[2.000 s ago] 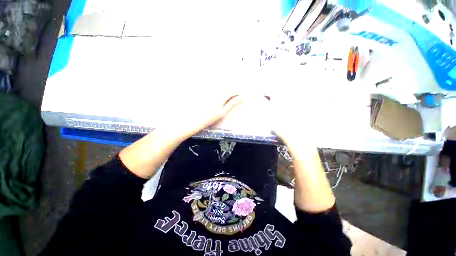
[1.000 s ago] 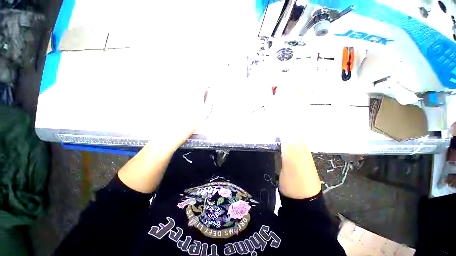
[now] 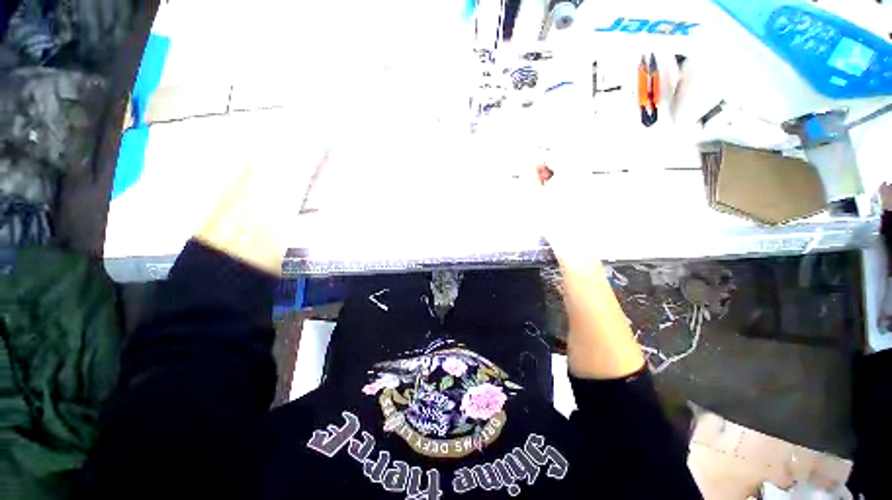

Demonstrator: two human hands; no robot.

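Observation:
My left hand [image 3: 279, 195] is over the left part of the white table, almost wholly bleached by glare. My right hand [image 3: 559, 200] is near the table's front edge, below the needle area [image 3: 523, 78], also bleached, with a small reddish fingertip spot showing. Whether either hand holds a piece cannot be seen. Pale taupe pieces [image 3: 191, 103] lie flat at the far left. A stack of brown pocket pieces [image 3: 768, 186] lies at the right.
The machine head [image 3: 646, 26] with its blue control panel [image 3: 846, 54] stands at upper right. Orange and black snips [image 3: 648, 90] lie right of the needle area. A ruler tape [image 3: 411, 262] runs along the table's front edge. Dark green fabric [image 3: 59, 371] hangs at left.
My left hand has moved left, away from the middle. My right hand stays in nearly the same place. The camera view has shifted a little.

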